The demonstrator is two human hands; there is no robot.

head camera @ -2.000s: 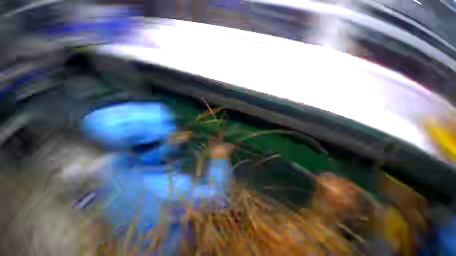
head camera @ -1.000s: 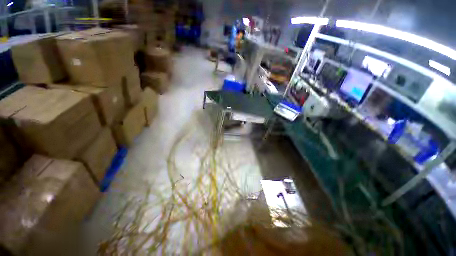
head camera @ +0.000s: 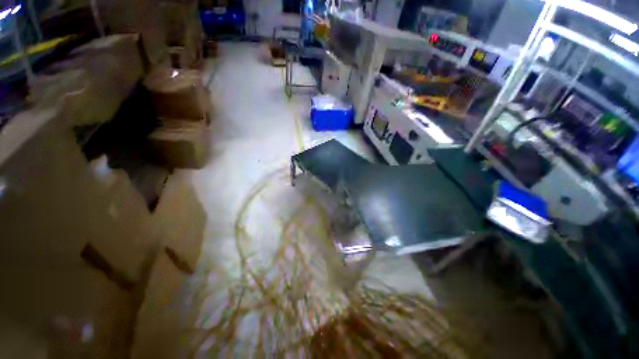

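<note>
Neither of my hands is in view. Nearest in front is a side table with a dark green top and metal legs. A smaller dark green surface adjoins it at the far left. A blue and white tray-like object sits at the right, on the edge of a long green conveyor or bench. Brown strands, likely hair, cover the lower middle of the view. The picture is blurred.
Brown cardboard boxes are stacked along the left, some with open flaps. A pale floor aisle runs ahead. A blue bin stands beside large pale machines. A white metal frame post rises at the right.
The seated worker and white surface left the view as the head turned. Since one second ago, the side table, blue bin and machines appear nearer and larger. The white floor object is gone from view.
</note>
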